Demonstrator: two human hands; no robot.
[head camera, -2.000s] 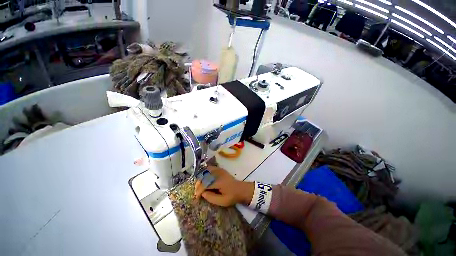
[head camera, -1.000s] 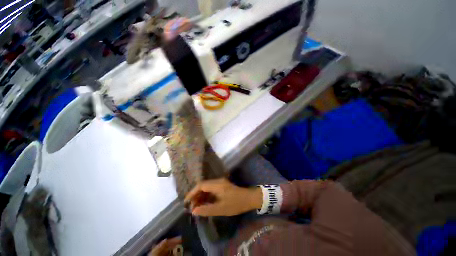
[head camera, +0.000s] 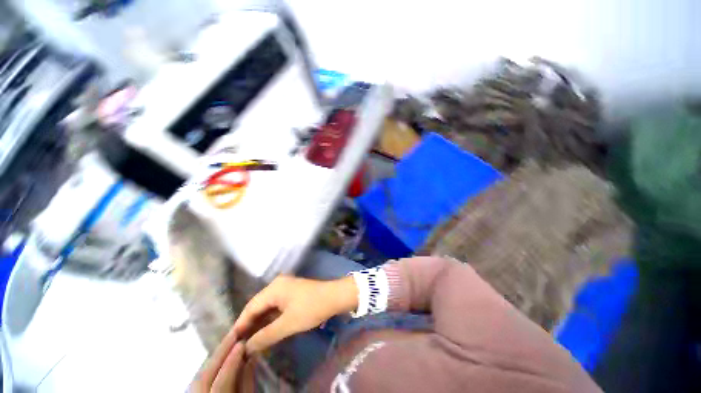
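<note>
A fuzzy mottled grey-brown fabric piece runs from the white sewing machine down over the table's front edge to my hands. My right hand is at its lower part, with thumb and fingers closed around it. My left hand is at the bottom edge, partly cut off, its fingertips meeting those of my right hand. What its fingers hold is hidden. The picture is blurred, and the needle area cannot be made out.
Scissors with orange-yellow and red handles lie on the machine bed beside a dark stick tool. A dark red case lies at the table's right end. Bright blue cloth or bin and grey-brown fabric heaps are at the right.
The view has swung right and down. My right hand has moved from beside the presser foot down the fabric to its lower part. My left hand has come up to meet it.
</note>
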